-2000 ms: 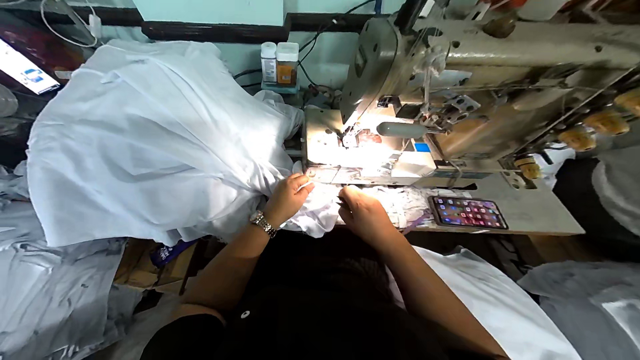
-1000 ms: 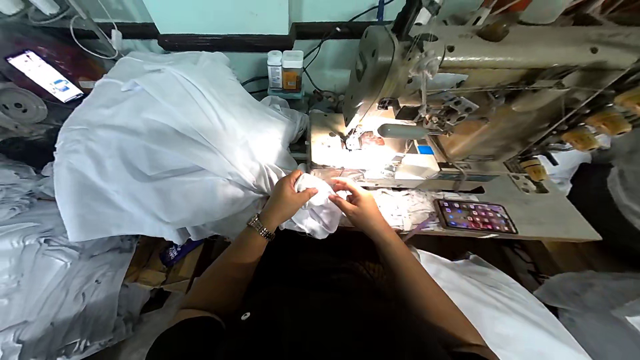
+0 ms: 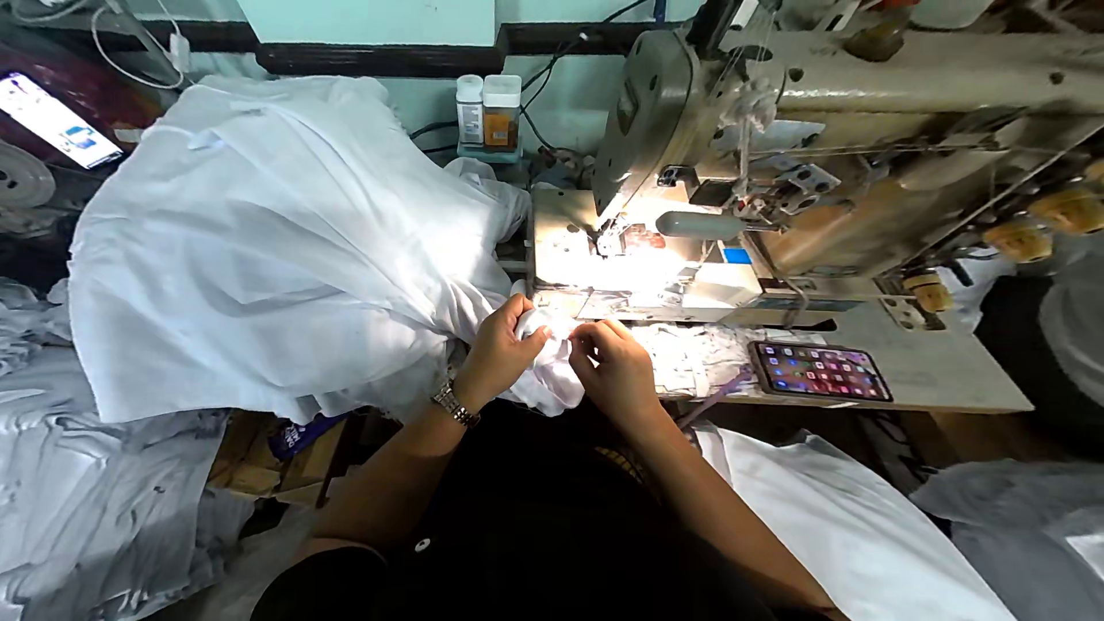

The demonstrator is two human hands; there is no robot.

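Note:
My left hand (image 3: 502, 352), with a metal-band watch on the wrist, grips a gathered edge of the white fabric (image 3: 285, 250), which spreads wide to the left. Fingertips of my right hand (image 3: 611, 362) are pinched together at the right side of this bunched part; whether cloth is between them is hard to tell. Both hands are just in front of the lit bed of the industrial sewing machine (image 3: 569, 246), below its needle area. White scraps or labels (image 3: 699, 354) lie to the right of my right hand.
A smartphone (image 3: 819, 373) with a lit screen rests on the table's right part. Two small bottles (image 3: 488, 116) stand by the wall behind. Another lit phone (image 3: 60, 121) is at the upper left. White fabric piles (image 3: 103, 483) lie lower left, and more white cloth (image 3: 802, 517) lower right.
Two seconds ago both hands were low at the machine bed's front edge; one second ago the right hand's fingers were more spread at the cloth. Now they are drawn together.

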